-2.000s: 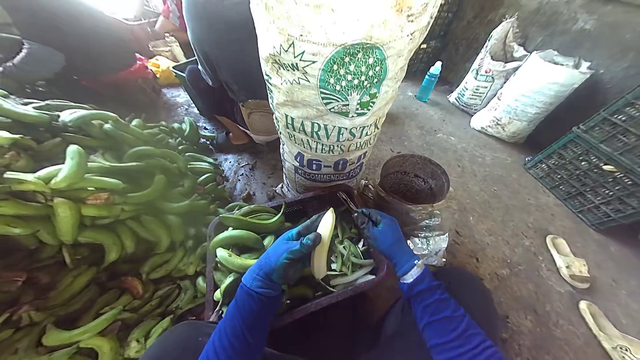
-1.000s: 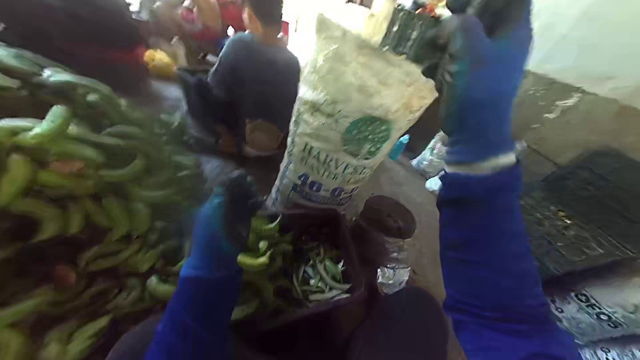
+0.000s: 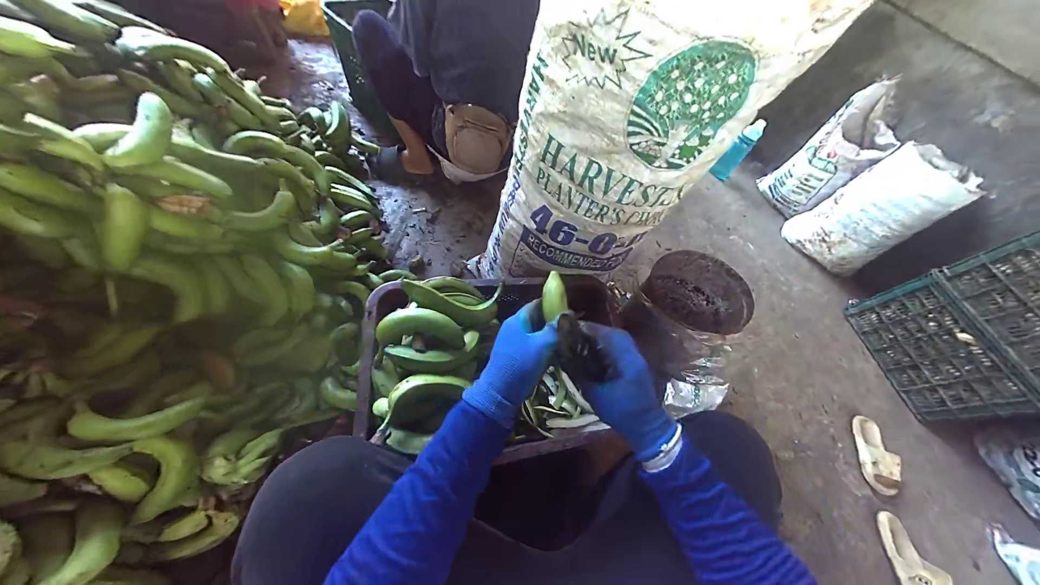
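My left hand (image 3: pixel 520 349), in a blue glove, is closed around a green plantain (image 3: pixel 554 297) whose tip points up and away from me. My right hand (image 3: pixel 609 370), gloved in blue with a dark, stained palm side, is against the near part of the same fruit; whether it holds a tool is hidden. Below both hands a dark plastic crate (image 3: pixel 370 357) stands between my knees. Unpeeled green plantains (image 3: pixel 418 327) fill its left part, and strips of peel (image 3: pixel 561 398) lie in its right part.
A heap of green plantains (image 3: pixel 162 268) lies at left. Beyond the crate stands a tall woven sack (image 3: pixel 601 146), with a dirty round container (image 3: pixel 697 292) beside it. A person (image 3: pixel 479 65) sits behind. Slippers (image 3: pixel 877 455), green crates (image 3: pixel 934 333) and white sacks (image 3: pixel 877 207) are at right.
The pale peeled plantain held two seconds ago is no longer in my left hand; a green one is. My right hand, raised high one second ago, is back down over the crate. The view swung between.
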